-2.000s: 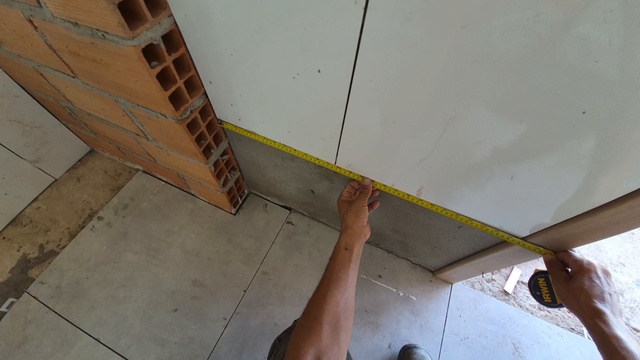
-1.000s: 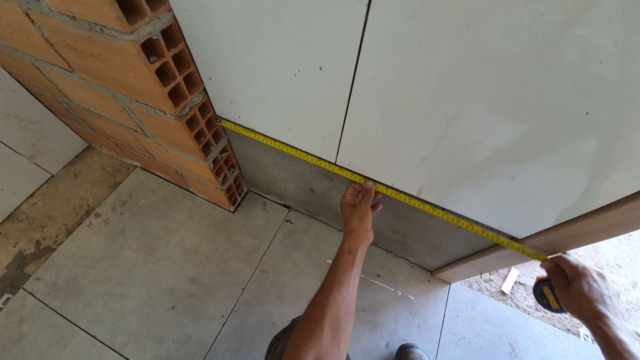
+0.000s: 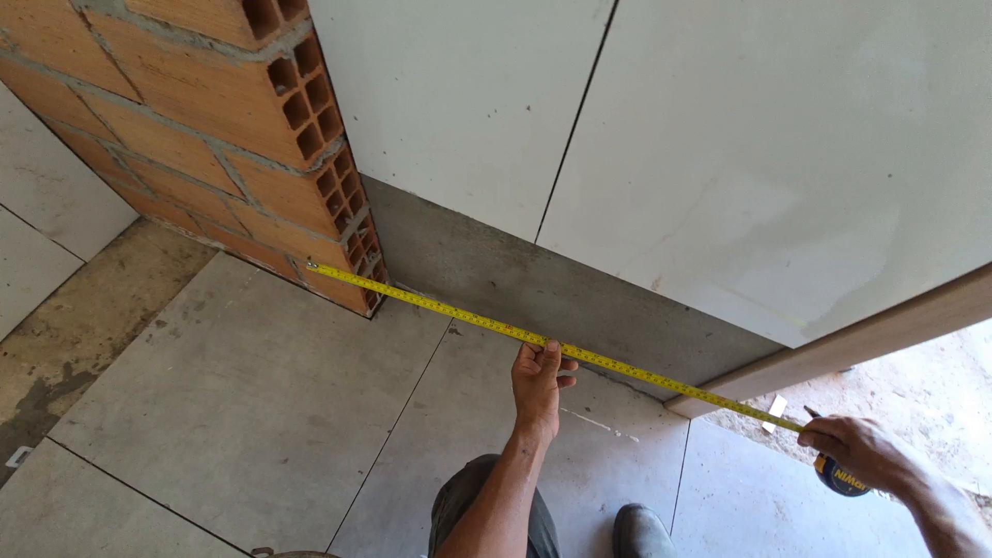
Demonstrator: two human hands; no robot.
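A yellow tape measure blade (image 3: 651, 377) stretches across the view, its hooked end hanging in front of the brick wall's lower part. Near mid-blade, my left hand (image 3: 540, 380) pinches it between thumb and fingers. My right hand (image 3: 864, 453) grips the blade's other end together with the dark Irwin tape case (image 3: 841, 474), partly hidden under the palm. Behind the blade runs a bare grey strip of wall (image 3: 496, 256), below large white wall tiles (image 3: 744, 155).
The hollow clay brick wall (image 3: 194, 116) stands at left. Large grey floor tiles (image 3: 256, 387) lie below. A wooden door frame (image 3: 868, 345) is at right, with rubble ground (image 3: 914, 380) beyond it. My boot (image 3: 642, 531) is at the bottom.
The blade has come away from the lower edge of the white tiles and now hangs lower, its hooked end free of the corner by the bricks. Both hands have moved down with it.
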